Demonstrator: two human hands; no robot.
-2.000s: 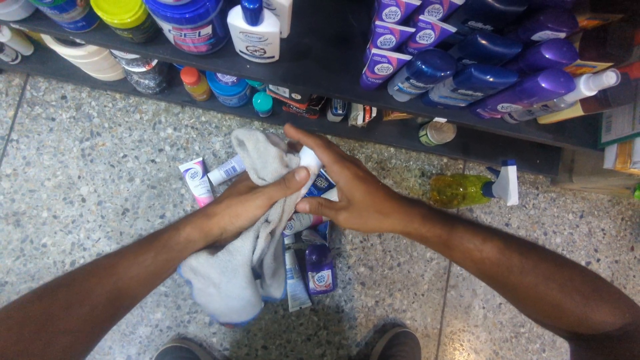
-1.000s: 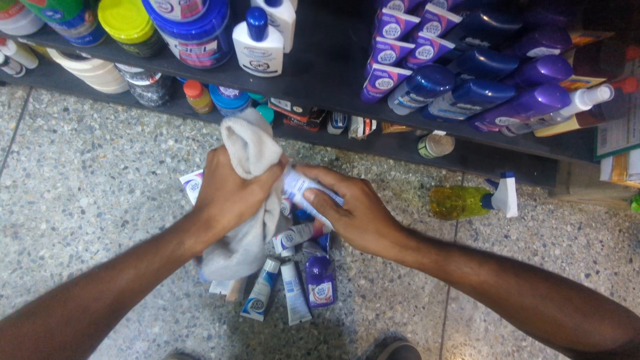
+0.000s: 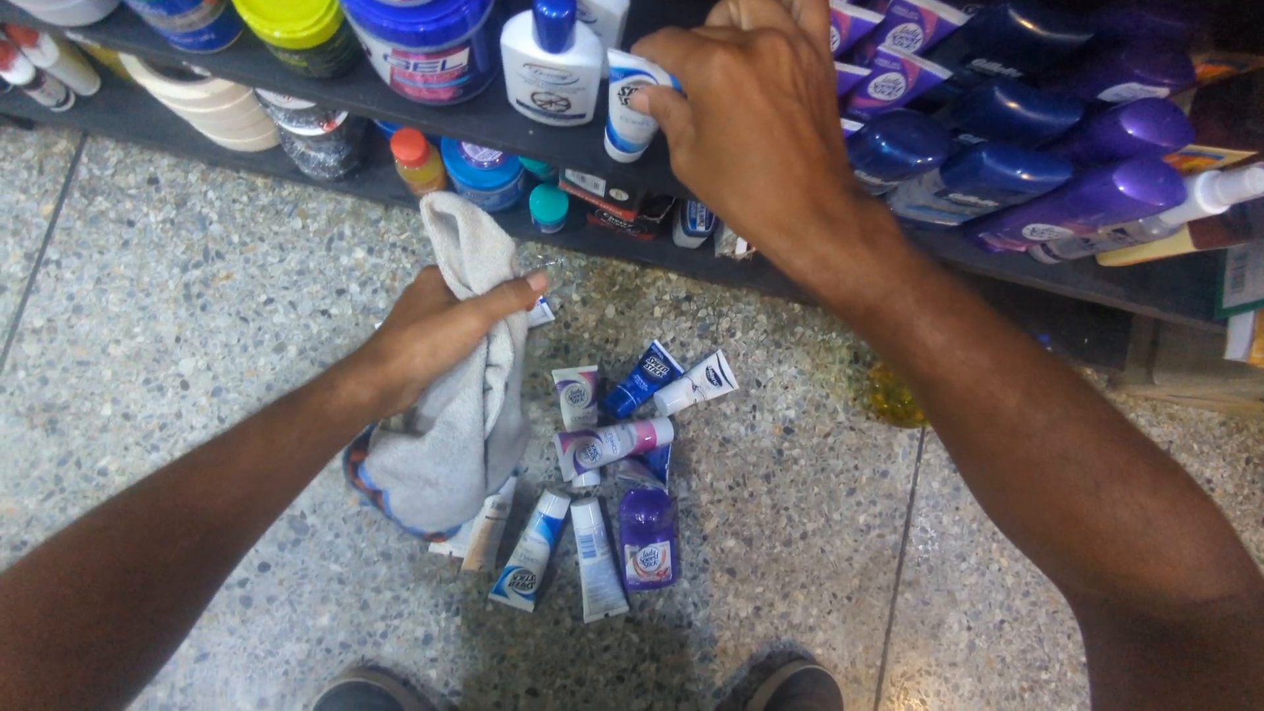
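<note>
My left hand (image 3: 434,326) grips a light grey cloth (image 3: 464,415), which hangs down over the floor and partly covers some tubes. My right hand (image 3: 760,109) is up at the shelf with its thumb and fingers on a white and blue deodorant tube (image 3: 632,104), cap down, just right of a white bottle with a blue cap (image 3: 555,69). On the floor below lie several squeeze tubes, among them a dark blue one (image 3: 644,379), a white and pink one (image 3: 614,444) and a white and blue one (image 3: 531,553). A purple deodorant stick (image 3: 648,538) lies beside them.
The dark shelf (image 3: 444,123) spans the top, with gel tubs (image 3: 425,49) at left and purple and blue deodorants (image 3: 1086,197) at right. Tape rolls (image 3: 202,104) and small jars stand on the lower shelf. A yellow-green bottle (image 3: 894,395) is partly behind my right forearm. Two shoes show below.
My right hand has moved up from beside the cloth to the shelf with the white and blue tube. The left hand still holds the cloth.
</note>
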